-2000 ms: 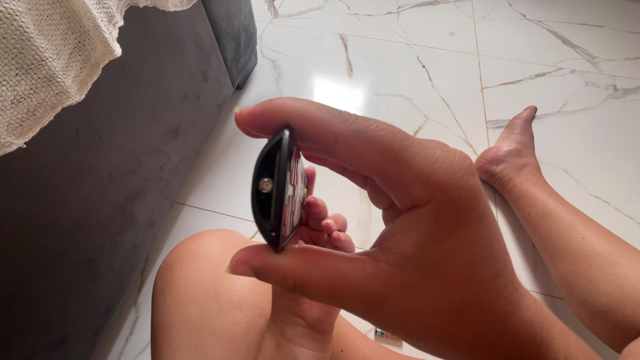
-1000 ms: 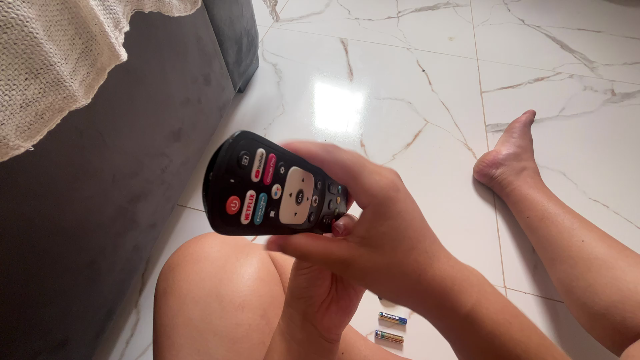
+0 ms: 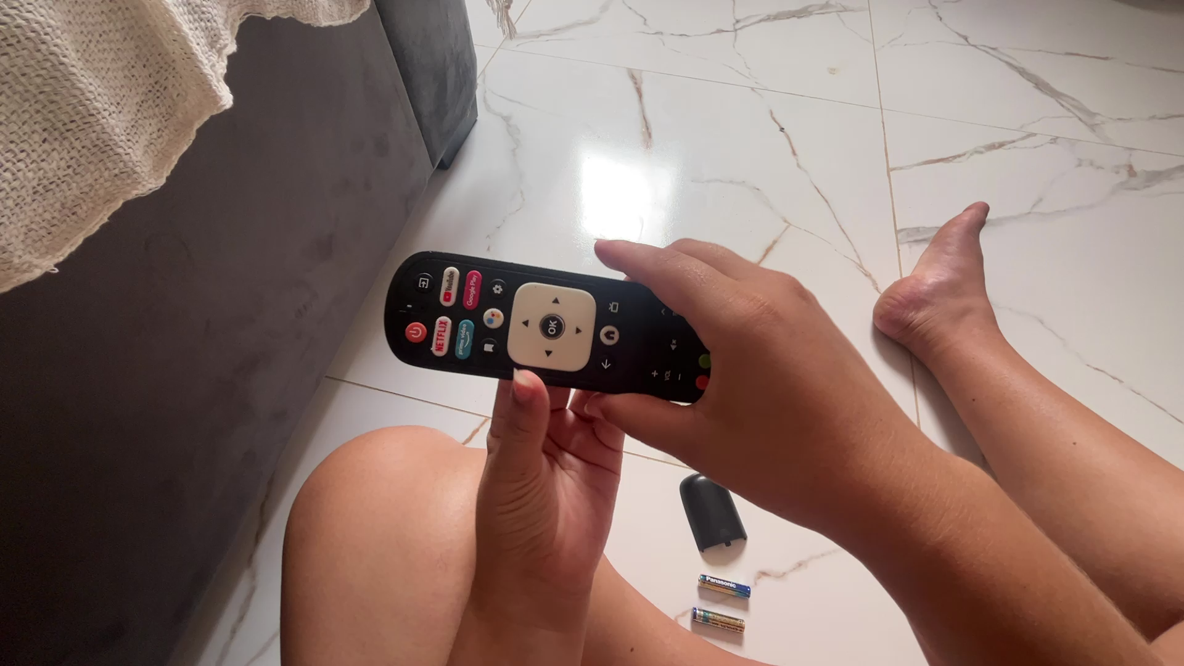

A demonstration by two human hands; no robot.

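A black TV remote control (image 3: 551,326) lies crosswise at the centre, its button face towards me, with a white OK pad and coloured app buttons. My right hand (image 3: 777,370) grips its right end, fingers over the top edge and thumb along the lower edge. From below, my left hand (image 3: 555,472) holds the lower edge, its thumb at the front and its other fingers partly hidden behind the remote. On the floor below my right hand lies a black battery cover (image 3: 712,513). Two small batteries, one (image 3: 724,586) above the other (image 3: 718,620), lie near it.
Marble-patterned floor tiles (image 3: 740,203) spread under everything. At the left stands a dark grey upholstered piece of furniture (image 3: 231,240) with a cream woven throw (image 3: 102,111) over it. My bent knee (image 3: 379,518) is at the lower left, my bare foot (image 3: 943,277) at the right.
The remote has turned from end-on to its button face towards me, and now lies lengthwise across the view. The battery cover and both batteries show more fully below my right hand.
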